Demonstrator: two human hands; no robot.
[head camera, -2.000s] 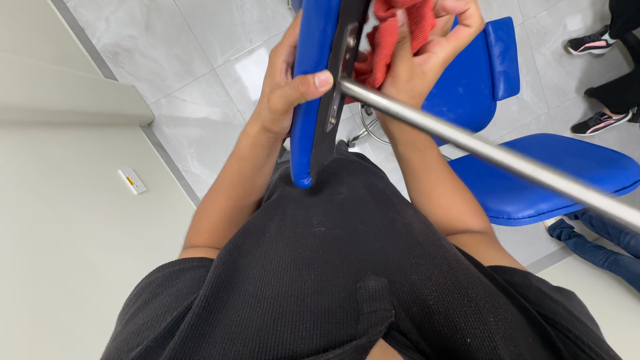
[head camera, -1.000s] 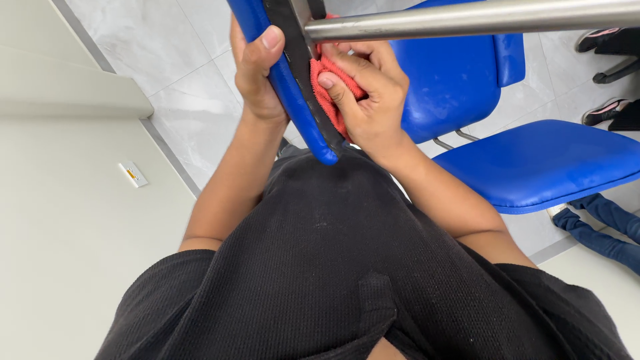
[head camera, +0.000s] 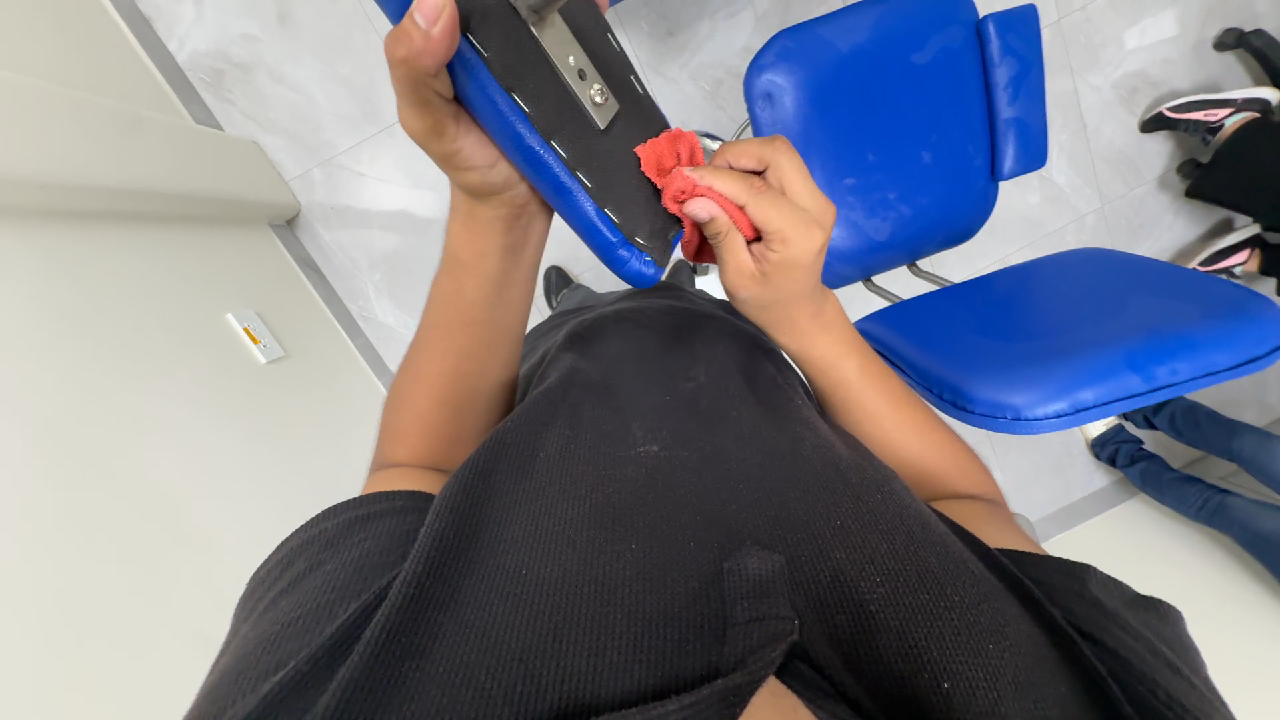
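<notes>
My left hand (head camera: 445, 110) grips the rim of a blue padded cushion (head camera: 560, 190) at the upper middle, thumb on its edge. The cushion's black fabric underside (head camera: 590, 150) faces right and carries a row of staples. A metal bracket (head camera: 575, 70) with a screw is fixed on that underside, with a metal tube at its upper end. In my right hand (head camera: 775, 225) is a crumpled red cloth (head camera: 690, 185), pinched between thumb and fingers, at the cushion's lower right edge.
A blue padded backrest (head camera: 870, 130) and a blue seat (head camera: 1080, 330) stand to the right. Other people's legs in jeans (head camera: 1190, 450) and a sneaker (head camera: 1210, 112) show at the far right. A pale wall (head camera: 130, 450) with a small white plate (head camera: 256, 336) is on the left.
The long metal tube that crossed the view to the right no longer does so. The cushion's underside now faces the camera more. The red cloth has moved towards the cushion's lower end.
</notes>
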